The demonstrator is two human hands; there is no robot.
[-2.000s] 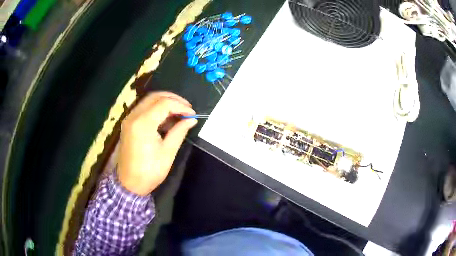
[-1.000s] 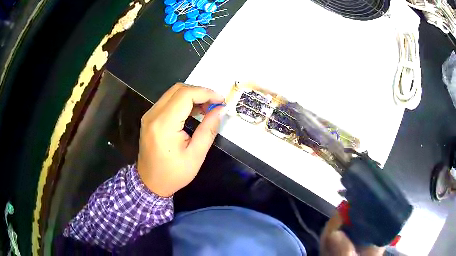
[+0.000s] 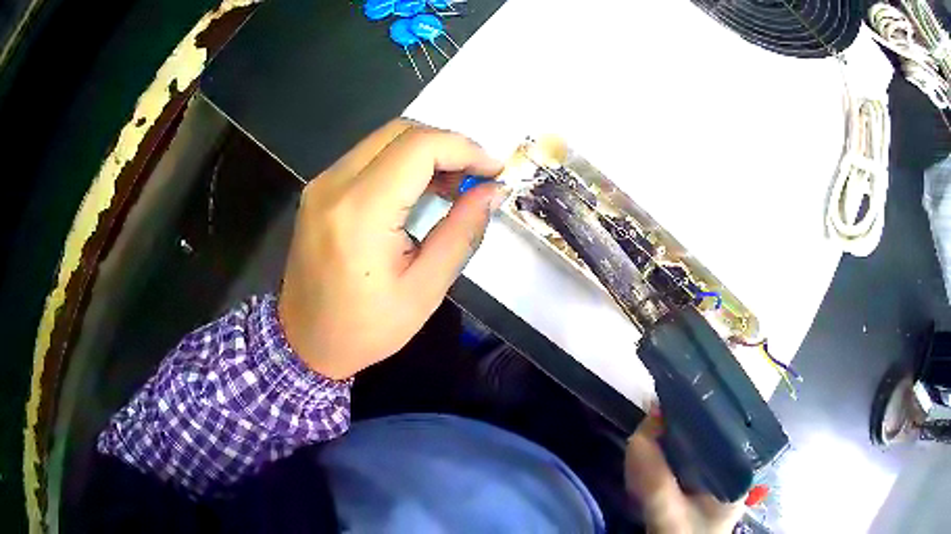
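Note:
My left hand (image 3: 381, 245) pinches a blue disc component (image 3: 474, 185) between thumb and forefinger at the left end of the open power strip housing (image 3: 667, 245). Its leads are hidden by the fingertips and glare. My right hand (image 3: 673, 485), partly cut off by the bottom edge, holds the dark soldering gun (image 3: 714, 402). The gun's long scorched nose (image 3: 600, 245) lies over the housing, with its tip near the housing's left end, close to the left fingertips. Whether the tip touches is unclear. Short blue and yellowish wires show at the housing's right end.
The housing lies on a white sheet (image 3: 647, 94). Blue discs (image 3: 425, 26) lie at the top, partly cut off. A round black fan (image 3: 787, 21) is at the top right, and a white cord bundle (image 3: 860, 177) at the right. A chipped cream edge (image 3: 110, 167) runs down the left.
My left hand has brought the blue disc from beside the sheet to the housing's left end. My right hand has entered with the soldering gun, and its nose has moved left along the housing.

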